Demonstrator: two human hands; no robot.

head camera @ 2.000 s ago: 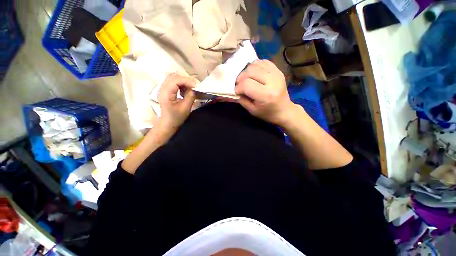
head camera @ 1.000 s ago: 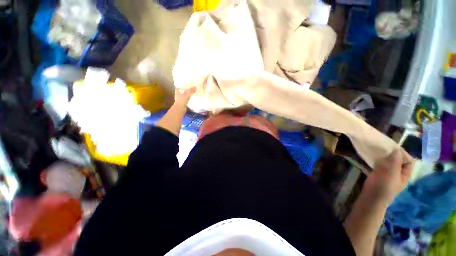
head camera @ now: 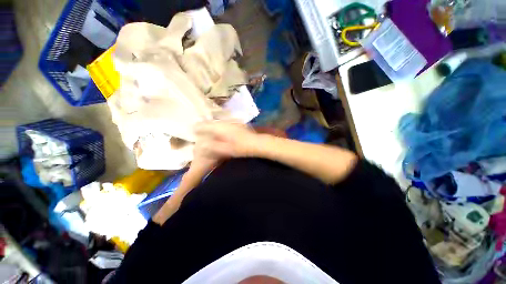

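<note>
The beige garment (head camera: 161, 83) lies heaped in front of me, left of centre, partly over a yellow crate (head camera: 104, 72). My right hand (head camera: 227, 136) is blurred and lies over my left hand at the garment's near edge. My left hand (head camera: 205, 152) is mostly hidden under it. I cannot tell whether either hand grips the cloth. A white sheet (head camera: 241, 105) shows just beyond the right hand.
Blue slatted crates stand on the floor at the upper left (head camera: 55, 61) and left (head camera: 91, 161). White pieces (head camera: 111, 211) are piled at the lower left. On the right, a white table (head camera: 383, 111) holds a black phone (head camera: 366, 76), blue cloth (head camera: 460, 122) and yellow-handled scissors (head camera: 355, 34).
My right hand has moved from the far right, where it held an outstretched sleeve, to the left hand at the centre. The sleeve is no longer stretched out. The view has shifted.
</note>
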